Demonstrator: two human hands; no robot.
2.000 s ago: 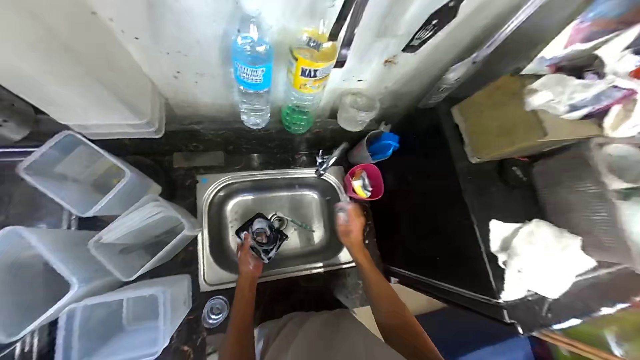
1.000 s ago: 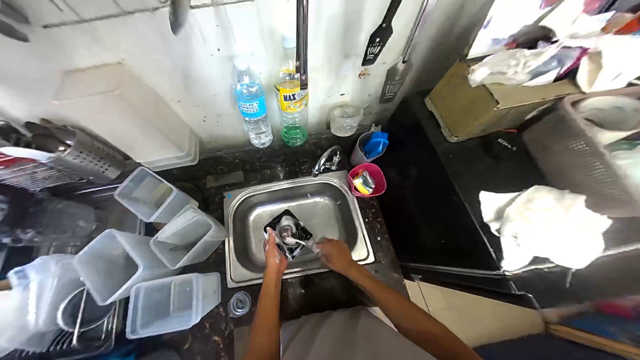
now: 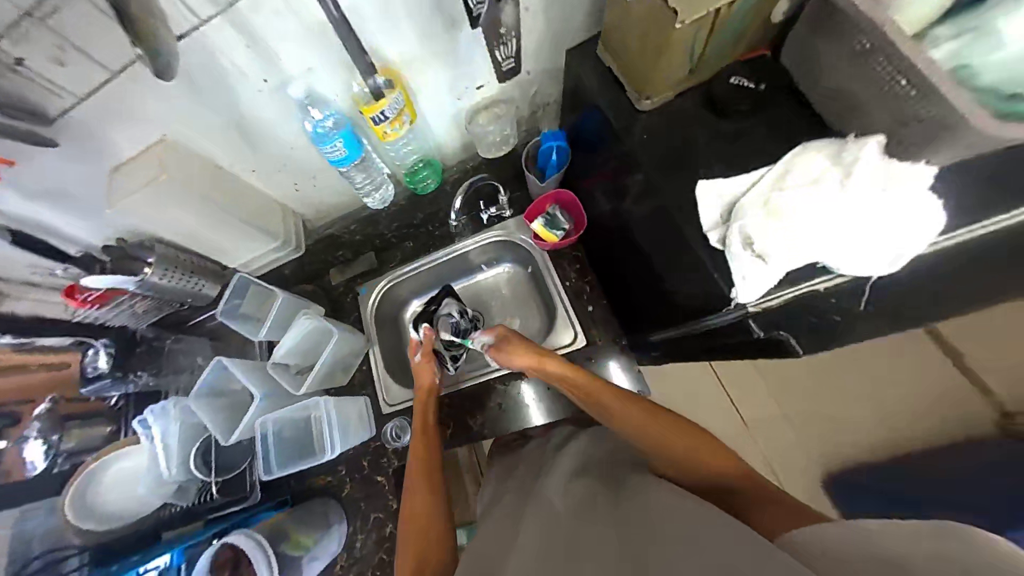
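Note:
A black soapy part [image 3: 450, 320], its exact kind not clear, lies tilted in the left half of the stainless steel sink [image 3: 512, 308]. My left hand [image 3: 424, 358] grips its near left edge, with foam on the fingers. From the right, my right hand [image 3: 506, 349] holds a thin green-and-white brush [image 3: 460, 342], seemingly a toothbrush, against the part. Its bristles are hidden in foam. Behind the sink stands a chrome faucet [image 3: 480, 200]. A pink tub [image 3: 570, 214] with a sponge [image 3: 551, 224] sits at the sink's back right corner.
Several clear plastic containers [image 3: 316, 436] stand left of the sink, near a small glass jar [image 3: 396, 432]. Two plastic bottles [image 3: 344, 148], a clear cup [image 3: 492, 128] and a cup with a blue item [image 3: 552, 156] line the wall. A white cloth [image 3: 832, 212] lies on the right counter.
My right hand, over the sink's right side two seconds ago, has moved left to the black part, where it was one second ago too. My left hand stays on the part. The view has turned.

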